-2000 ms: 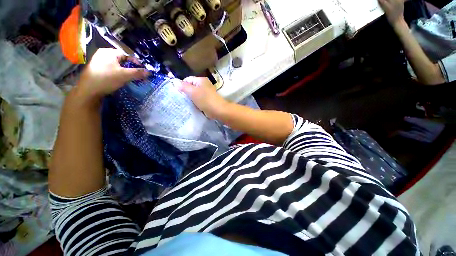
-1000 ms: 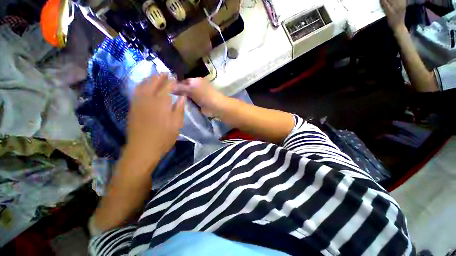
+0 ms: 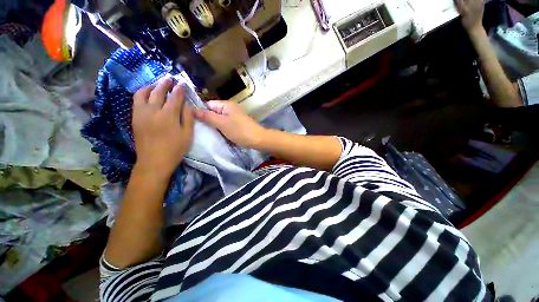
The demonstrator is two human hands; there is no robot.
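Note:
My left hand [image 3: 158, 121] lies over the cloth just below the needle area [image 3: 162, 53], fingers bent onto the fabric. My right hand [image 3: 229, 122] is beside it on the right, thumb and finger pinching the edge of the light blue-grey garment piece [image 3: 211, 150]. The dark blue patterned fabric [image 3: 115, 109] bunches to the left of and behind my left hand. The overlock machine [image 3: 221, 65] stands above, partly cut off by the top edge. The presser foot itself is hard to make out.
An orange cover [image 3: 53, 30] is at upper left. Grey and floral cloth [image 3: 35, 112] is heaped at left. A pinkish-red tool [image 3: 320, 14] and a cream box [image 3: 366, 35] are on the white table [image 3: 298, 74]. Another person's arm [image 3: 493, 71] shows at upper right.
My left hand has moved from beside the needle area down and right onto the cloth near my right hand. The blue patterned fabric has shifted up and left. The view has shifted, moving the machine leftward.

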